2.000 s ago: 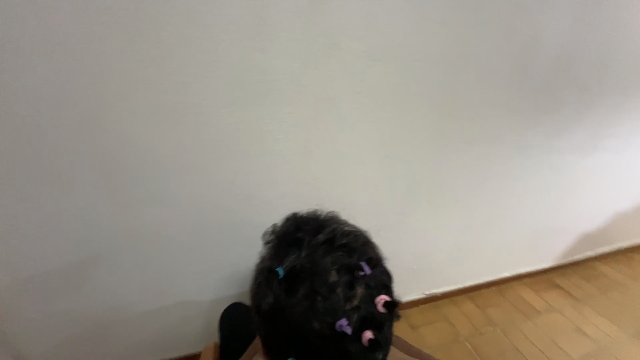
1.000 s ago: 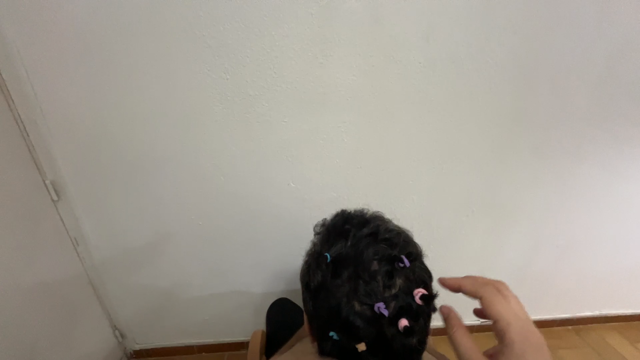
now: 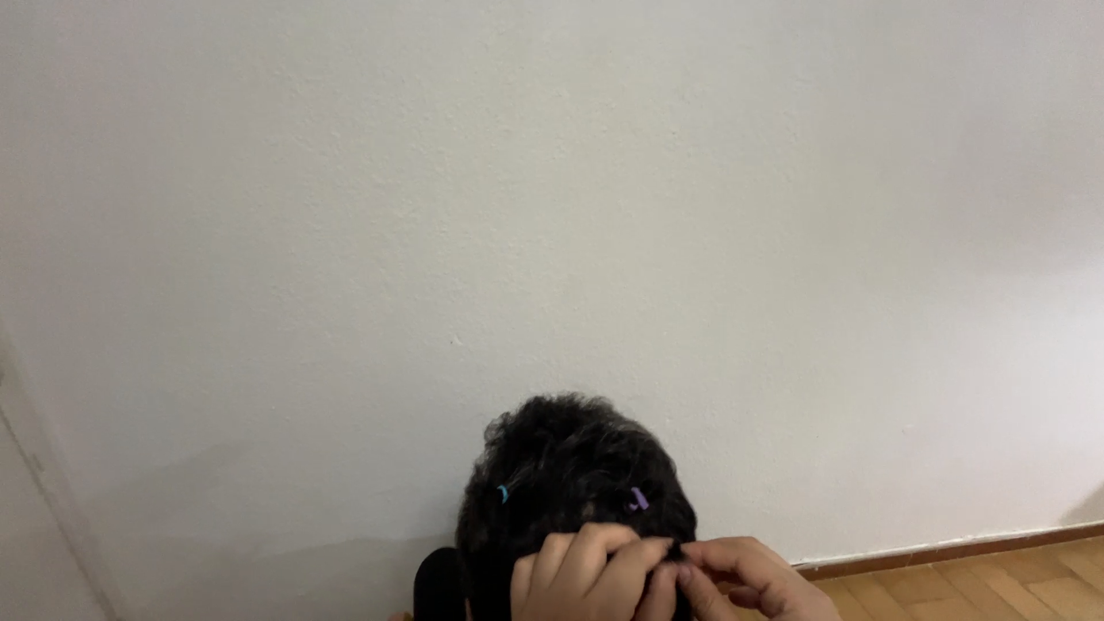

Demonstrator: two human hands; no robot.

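Note:
A person's head with short, dark curly hair (image 3: 569,448) is at the bottom centre of the head view. A small blue hair clip (image 3: 504,493) sits on its left side, and a purple one (image 3: 638,498) right of the middle. Over the back of the head lies my left hand (image 3: 591,569), its thumb and index finger pinching a dark lock of hair (image 3: 675,552) at the right side. My right hand (image 3: 746,578) pinches the same lock from the right, fingertips against those of the left. Whatever lies under my hands is hidden.
A pale wall (image 3: 552,216) rises behind the head. A wooden parquet floor (image 3: 975,582) with a brown baseboard (image 3: 914,561) shows at the lower right. A rounded black object (image 3: 437,582) stands left of the head, and a door-like edge (image 3: 43,483) runs down the far left.
My left hand has come into view onto the head. My right hand, beside the head a second ago, has closed on the hair. The pink clips seen earlier are now out of sight.

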